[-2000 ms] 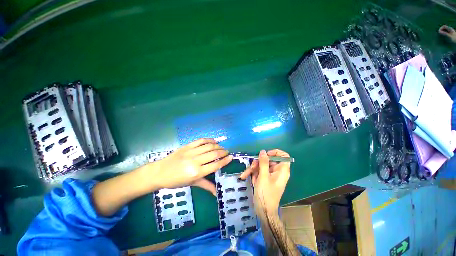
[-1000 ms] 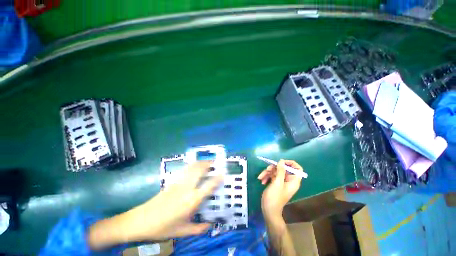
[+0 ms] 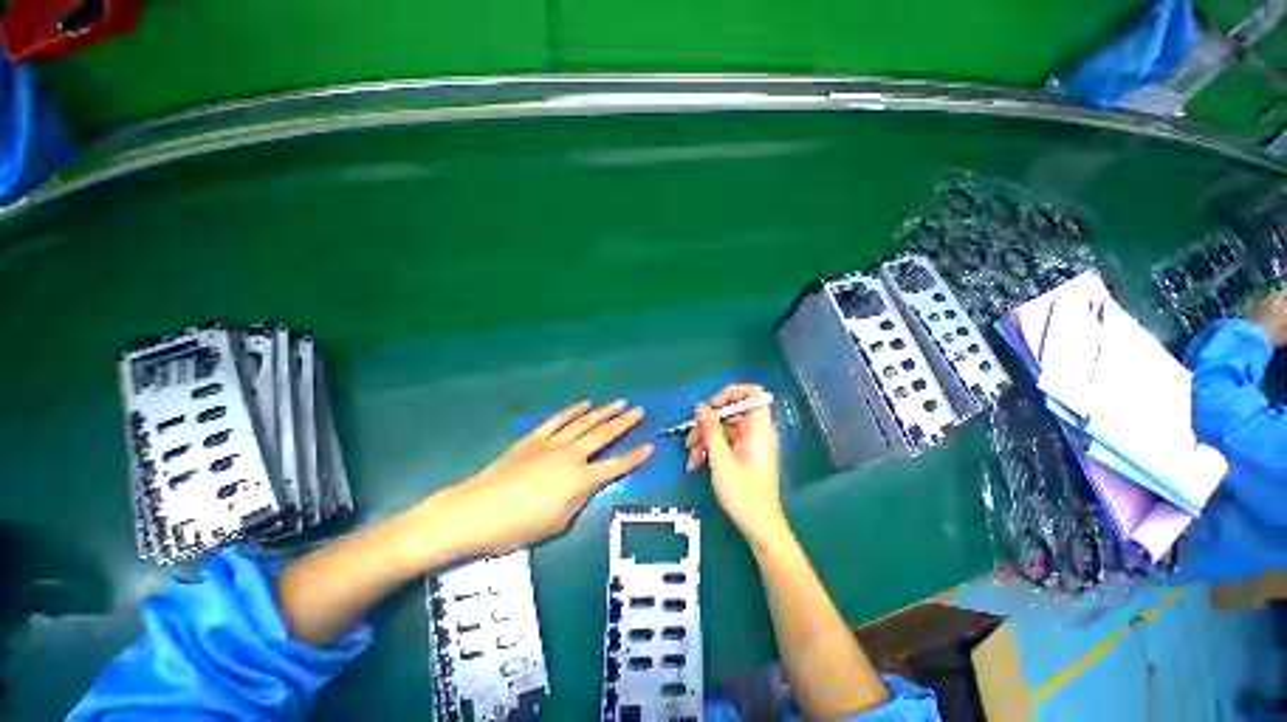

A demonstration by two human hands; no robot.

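Note:
My left hand (image 3: pixel 544 480) lies palm down with fingers spread, over the left part of a bluish sheet (image 3: pixel 642 381) on the bench. My right hand (image 3: pixel 741 459) holds a slim white pen-like tool (image 3: pixel 741 406), its dark tip pointing left near my left fingertips. Two silver-grey front panels stand apart nearer me. The right panel (image 3: pixel 654 607) has its large window at the far end. The left panel (image 3: pixel 487 635) has its far end partly hidden under my left forearm.
A leaning fan of panels (image 3: pixel 198 444) stands at left. Upright panel blocks (image 3: pixel 903 360) stand at right, beside clear trays (image 3: pixel 1037 487) and pink and white sheets (image 3: pixel 1115 374). A carton (image 3: pixel 1030 656) is at lower right. Another person's blue sleeve (image 3: pixel 1235 423) shows at far right.
Both hands have moved forward from the panels to the bluish sheet. The left hand has left the panels, which now lie apart. The small piece seen over them is gone from there. The view has shifted.

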